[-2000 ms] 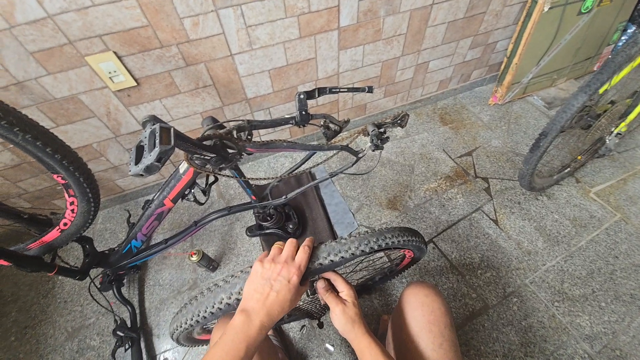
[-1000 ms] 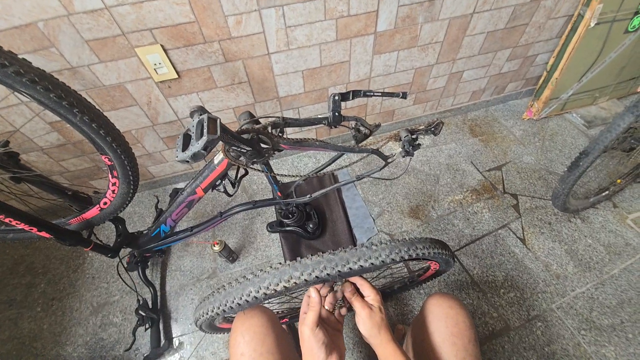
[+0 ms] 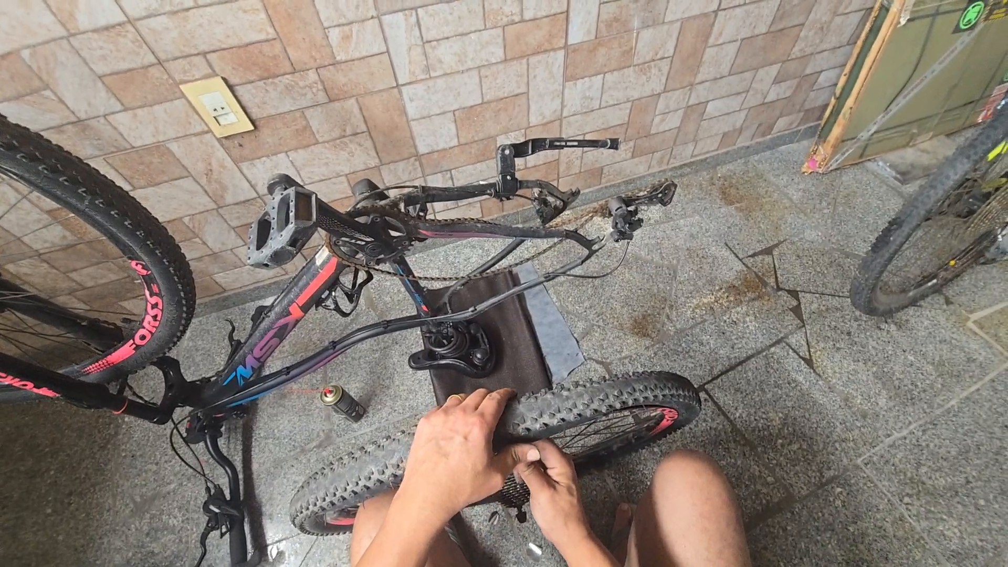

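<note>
A knobby mountain bike wheel point(image 3: 606, 402) with pink rim lettering leans toward my knees. My left hand point(image 3: 461, 445) lies over its tyre, fingers curled across the tread and thumb at the near side. My right hand point(image 3: 551, 488) is beside it over the wheel's hub area, its thumb and fingers pinched near my left thumb; whether something small is between them is hidden. The cassette point(image 3: 516, 492) shows partly below my hands. Behind the wheel, the upturned bicycle frame point(image 3: 291, 323) rests with its black saddle point(image 3: 461, 346) on a dark cloth point(image 3: 500, 315).
A spray can point(image 3: 343, 403) stands on the stone floor left of the saddle. The front wheel point(image 3: 157, 260) rises at far left, and the handlebar point(image 3: 228, 480) lies low at left. A second bicycle's wheel point(image 3: 906, 236) and a green panel point(image 3: 898, 87) are at right.
My left hand has moved from the near side of the wheel, beside my right hand, up onto the tyre. The bicycle frame and spray can have stayed in place.
</note>
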